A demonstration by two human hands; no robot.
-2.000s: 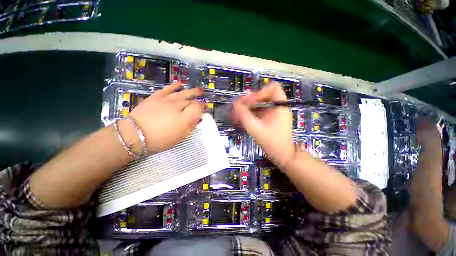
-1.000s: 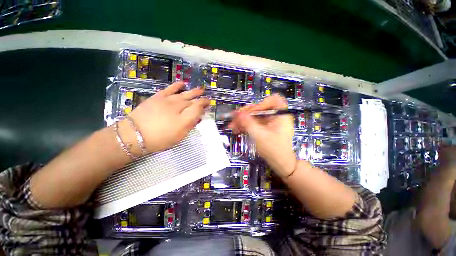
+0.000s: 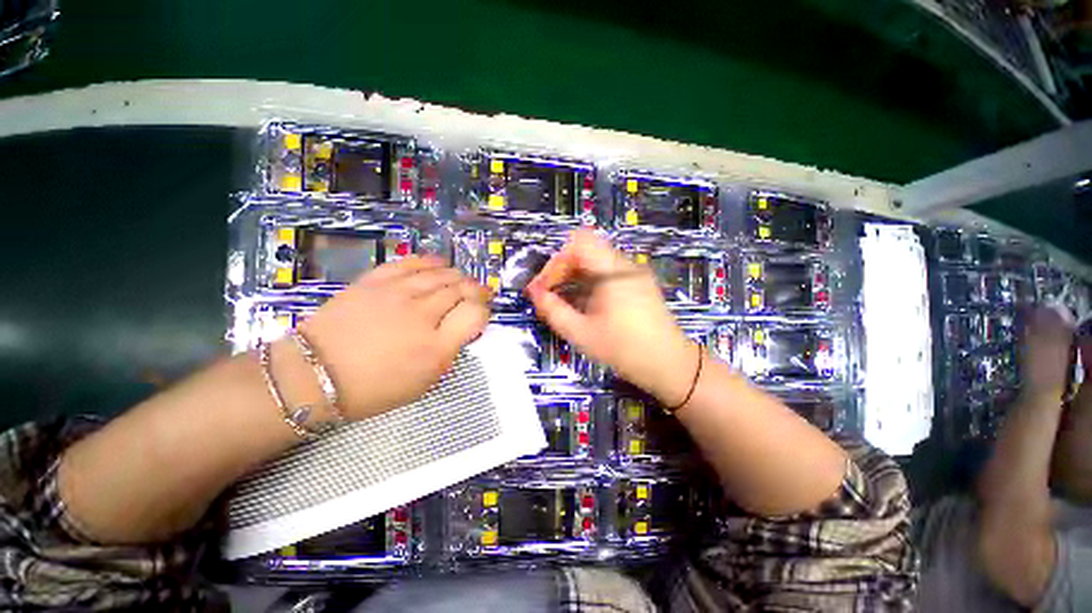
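Note:
My left hand (image 3: pixel 389 329) lies over the upper end of the white sticker sheet (image 3: pixel 395 437), which has dense grey rows; its grip under the fingers is hidden. My right hand (image 3: pixel 605 305) has its fingertips pinched over an electronic module (image 3: pixel 522 266) in the clear blister tray (image 3: pixel 449 347). A dark, blurred tool, perhaps tweezers (image 3: pixel 581 283), shows at the right fingers. The modules are dark rectangles with yellow parts (image 3: pixel 490 499) at one end and red parts (image 3: pixel 587 503) at the other.
A plain white stack of sheets (image 3: pixel 895 341) stands right of the tray. More clear trays (image 3: pixel 976 299) and another person's arm (image 3: pixel 1027 443) are at the far right. A pale rail (image 3: pixel 671 150) and the green conveyor belt (image 3: pixel 575 72) run along the far side.
My left hand and the sheet have shifted slightly down, uncovering a module in the second row. My right fingertips have moved slightly left. The tray at the upper left has moved mostly out of view.

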